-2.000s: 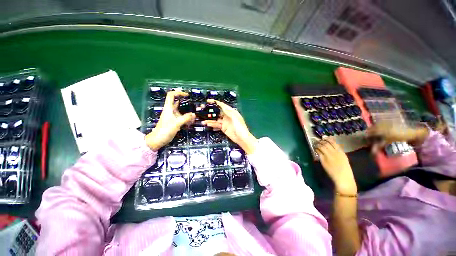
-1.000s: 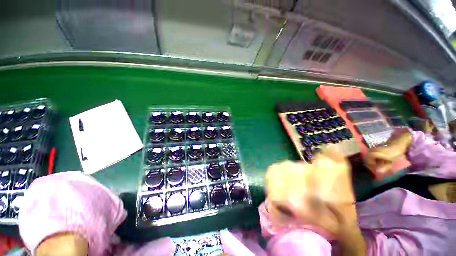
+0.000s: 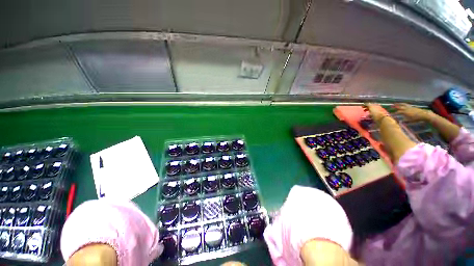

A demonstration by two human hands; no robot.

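A clear pocket tray [image 3: 265, 213] lies in front of me, holding rows of round black units [image 3: 192, 185], many with small white labels. Two pockets show only a hatched bottom, one at the right of the middle row and one in the row below. Two units in the nearest row shine pale. Of my arms, only the pink sleeves and bare wrists show at the bottom edge, one on each side of the tray. Both my hands are cut off below the picture, so what they hold is hidden.
Left are a white sheet [image 3: 127, 171] with a black pen [image 3: 101, 161], a red stick [image 3: 70, 200] and a filled clear tray [image 3: 52, 218]. Right, a tan board [image 3: 366, 175] holds dark units; a coworker reaches over a red-orange tray [image 3: 349, 114]. Grey panels stand behind.
My hands held two black units over the tray, then parted; both are now below the picture. The view has tilted up. The coworker's hands have moved from the board to the far right trays.
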